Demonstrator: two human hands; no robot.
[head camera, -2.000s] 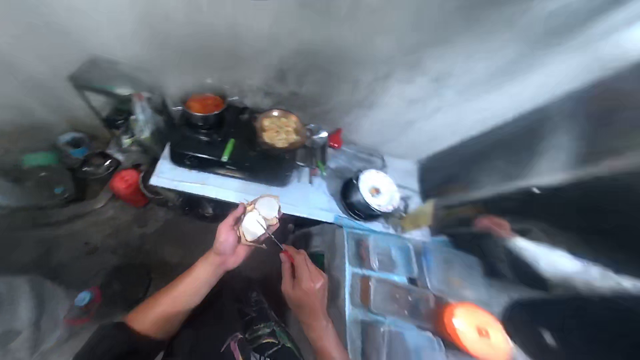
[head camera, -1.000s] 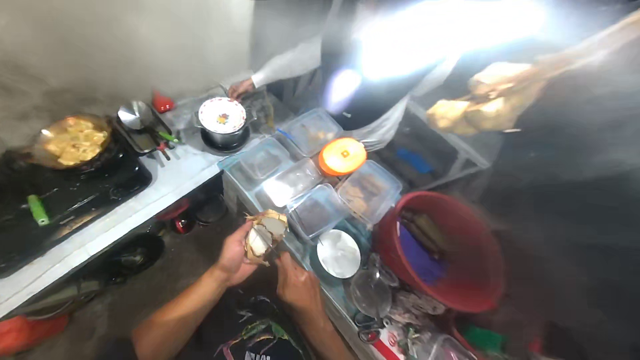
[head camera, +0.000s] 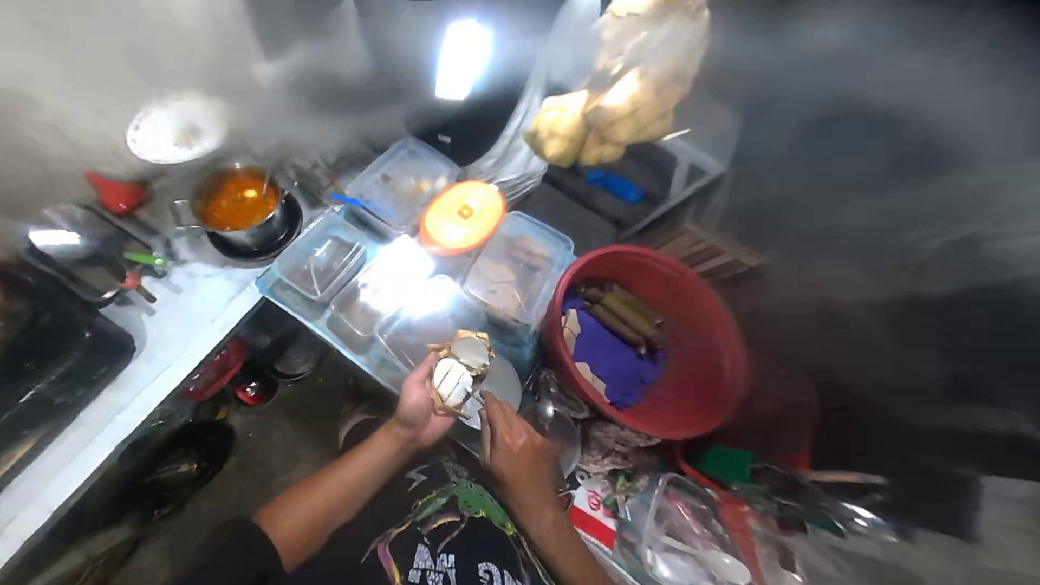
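My left hand (head camera: 421, 400) holds a brown leaf wrapper (head camera: 476, 335) opened around two pale round pieces. The nearer white piece (head camera: 452, 382) has cut lines across it; the farther one (head camera: 470, 353) looks greyish. Close at its right side, my right hand (head camera: 512, 439) has its fingers closed on a thin utensil (head camera: 475, 396), probably a small knife, whose tip meets the wrapper's edge. Under both hands lies part of a round pale bowl (head camera: 500, 386).
Lidded plastic boxes (head camera: 520, 264) and an orange lid (head camera: 463, 216) stand beyond my hands. A red tub (head camera: 715, 357) is at right. At left, a pot of orange-red liquid (head camera: 238, 201) sits near the white counter edge (head camera: 106, 414). A bag of yellowish pieces (head camera: 605, 118) hangs above.
The view has swung far right. The plate that covered the pot is now off it, at upper left, and orange-red liquid shows. My left hand still holds the wrapper.
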